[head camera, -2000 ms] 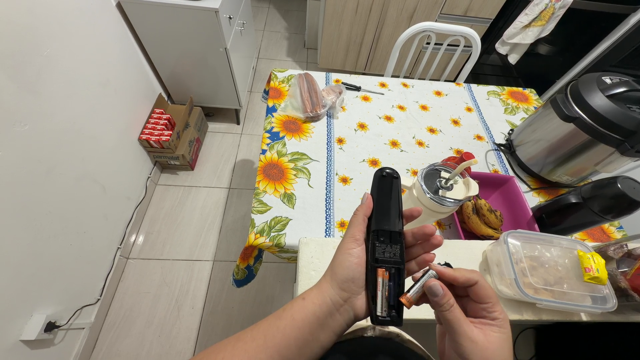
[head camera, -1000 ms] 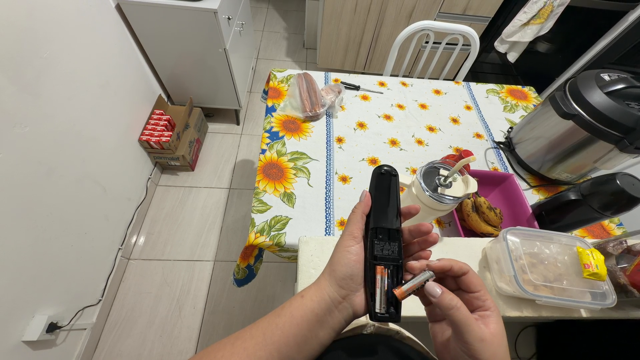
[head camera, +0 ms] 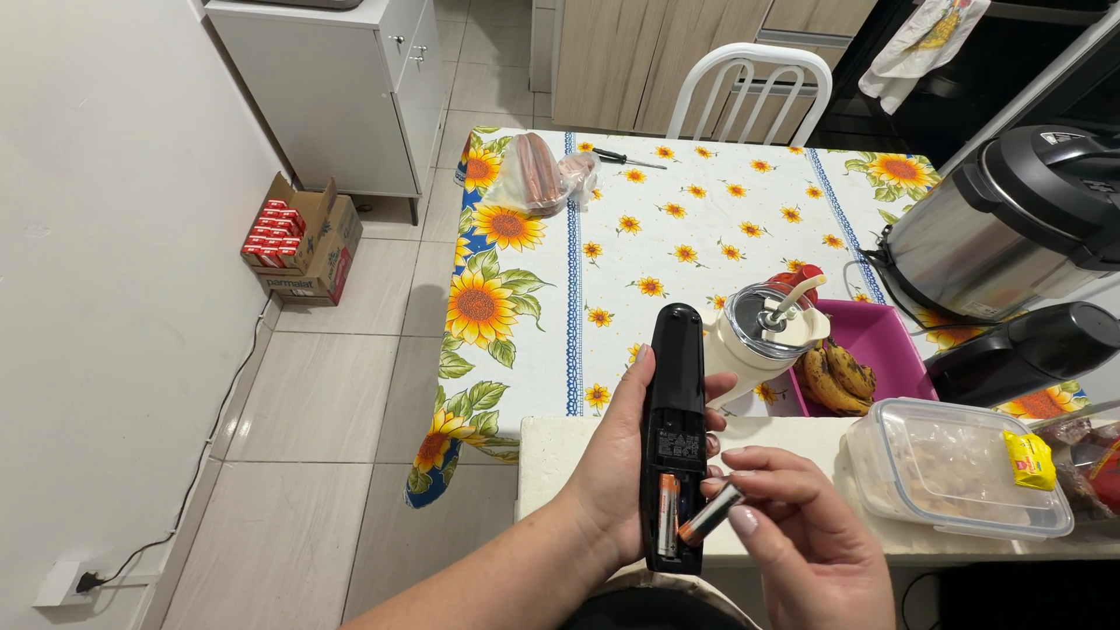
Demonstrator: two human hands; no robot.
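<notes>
My left hand (head camera: 612,472) holds a black remote control (head camera: 678,359) upright, back side toward me, its battery compartment uncovered at the lower end. One orange and silver AA-type battery (head camera: 668,516) lies in the left slot. Between the thumb and fingers of my right hand (head camera: 801,525) is a second such battery (head camera: 710,514), tilted, its orange end at the lower part of the right slot and its other end raised outward. Whether that lower end touches the slot is hard to tell. The battery cover is not seen.
A tumbler with a straw (head camera: 761,332) stands just beyond the remote, beside a magenta tray (head camera: 892,350) with bananas (head camera: 836,376). To the right are a lidded plastic container (head camera: 954,464), a black thermos (head camera: 1024,350) and a steel appliance (head camera: 989,227). A screwdriver (head camera: 626,158) lies on the far tablecloth.
The battery in my right hand has tilted more steeply, its orange end now lower at the right slot. My left hand and the remote have stayed nearly in place.
</notes>
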